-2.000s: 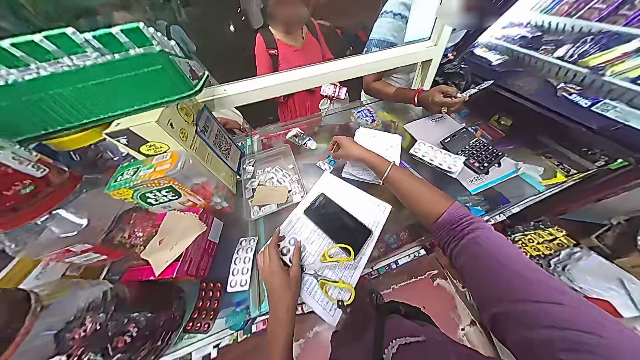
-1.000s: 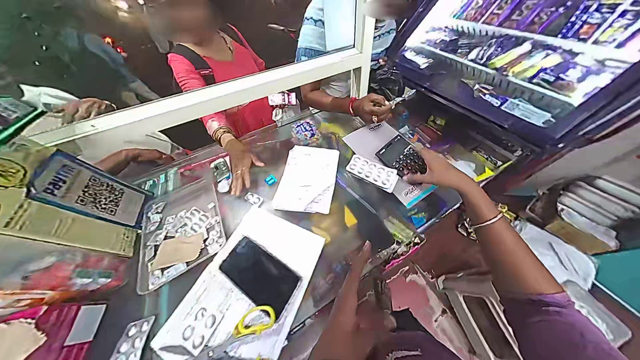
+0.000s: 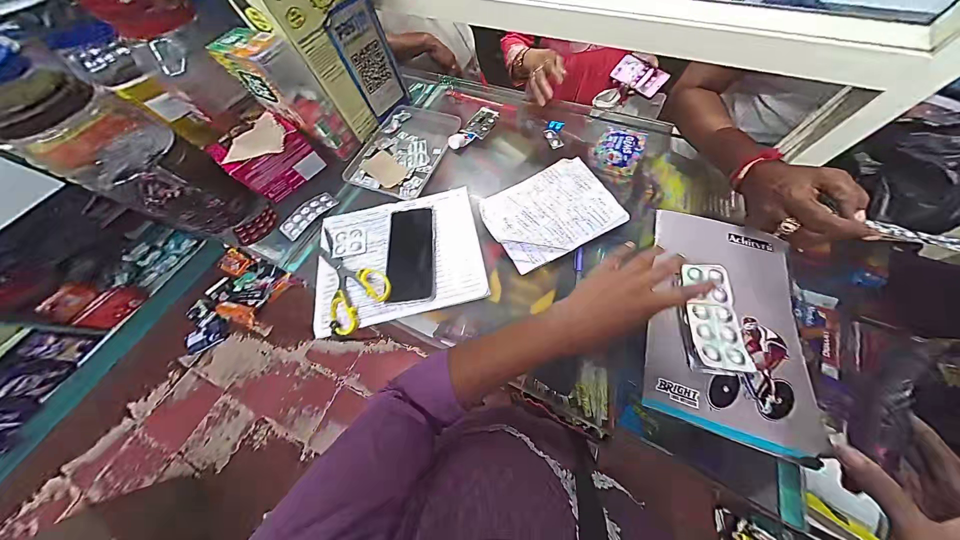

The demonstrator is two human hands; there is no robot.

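My left hand reaches over the glass counter, blurred, fingers apart, fingertips at or just above silvery tablet blister packs. The packs lie on a grey notebook with a cyclist on its cover. At the lower right, my right hand is partly cut off near the notebook's corner, beside a blurred dark thing; its grip is unclear. Left of my left hand lie a handwritten sheet and a paper pad bearing a black phone, yellow-handled scissors and a small blister strip.
A clear tray of cut blister pieces, a boxed QR stand and plastic jars stand left. Across the counter are another person's hand with a red bracelet and other people's hands. A white frame spans the far side.
My left hand has moved to the blister packs on the notebook. My right hand, on the calculator a second ago, is now low at the right edge. The view has shifted.
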